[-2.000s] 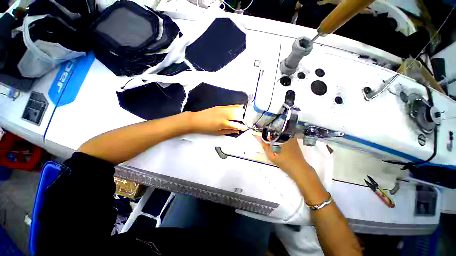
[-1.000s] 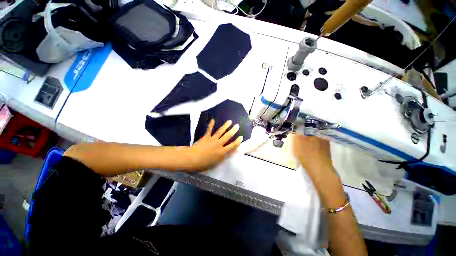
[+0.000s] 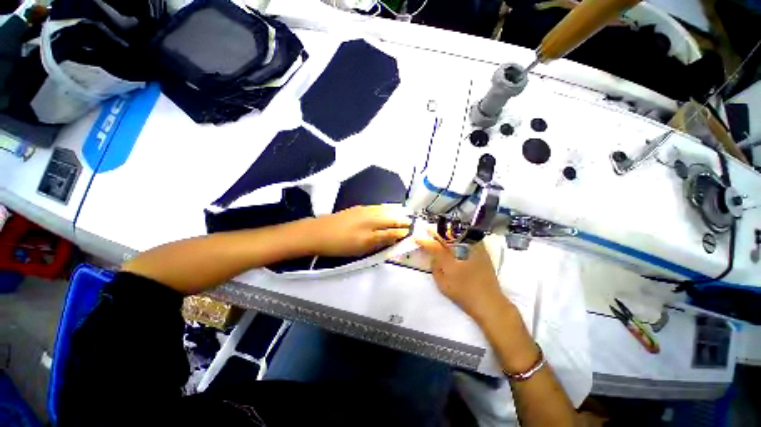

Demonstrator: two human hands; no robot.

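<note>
Dark panels (image 3: 350, 90) joined by white edges lie on the white table left of the needle. My left hand (image 3: 363, 231) lies flat over the lower panels, fingertips beside the presser foot (image 3: 427, 218). My right hand (image 3: 463, 271) is just right of it, fingertips near the left ones, at white fabric (image 3: 563, 313) that runs right and over the table front. A white strip curves below my left hand. The needle point and what my right fingertips pinch are hidden by the machine head and fingers.
A stack of cut panels (image 3: 213, 46) lies upper left, beside a black and white bundle (image 3: 79, 79). The sewing machine head (image 3: 584, 183) spans the right. Thread snips (image 3: 636, 325) lie at right. A blue crate (image 3: 79, 308) is below the table; an edge ruler (image 3: 359, 325) lines the front.
My left hand has gone from spread on the dark panel to beside the presser foot. My right hand has moved left to the needle area. The panels have shifted slightly left.
</note>
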